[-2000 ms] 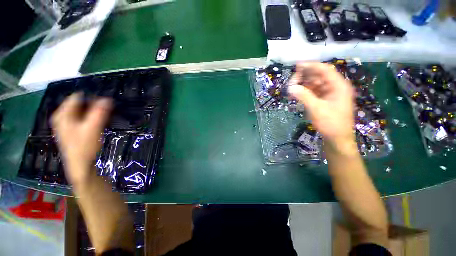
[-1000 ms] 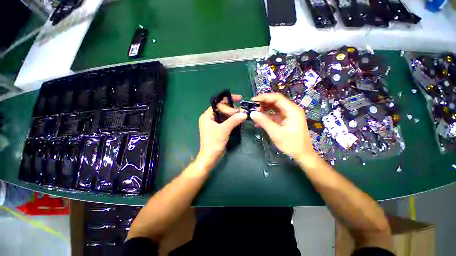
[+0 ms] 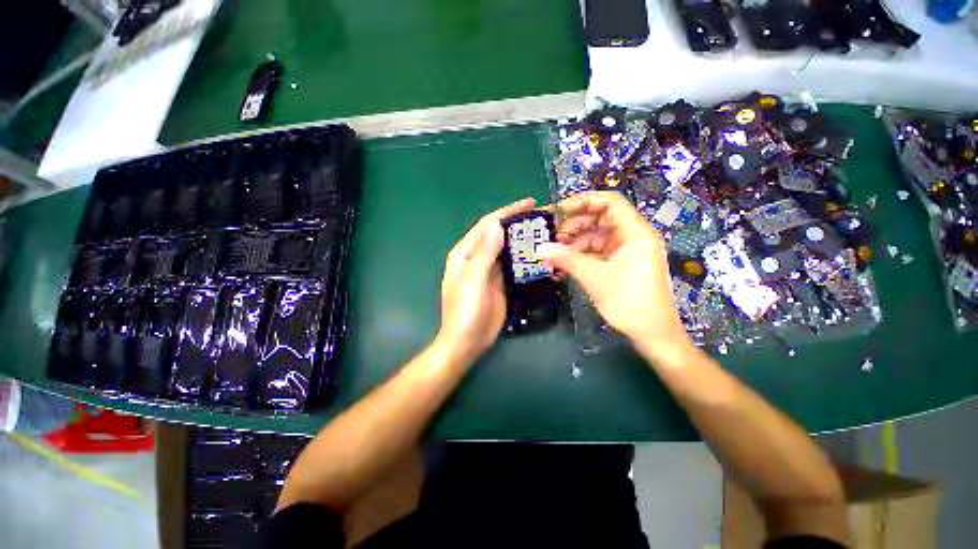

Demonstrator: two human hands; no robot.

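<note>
A black phone housing (image 3: 533, 311) is held upright over the mat in my left hand (image 3: 474, 281), with my palm along its left side. A silvery-white circuit board (image 3: 529, 249) lies in the upper part of the housing. My right hand (image 3: 617, 263) has its thumb on the board's right part and its fingers curled at the housing's upper right edge. The lower part of the housing shows dark. Any speaker or lead wires at the housing are hidden or too small to tell.
A stacked black component tray (image 3: 204, 268) lies at left. A pile of circuit boards and speakers (image 3: 740, 273) lies at right, another (image 3: 949, 204) far right. A part-built phone (image 3: 261, 91) lies beyond the pale rail (image 3: 461, 115). Black housings (image 3: 772, 24) and a dark slab (image 3: 617, 21) are at upper right.
Both hands came together from tray and pile. Since one second ago, the housing has turned face up and the board now lies in it. The part-built phone has shifted left in view.
</note>
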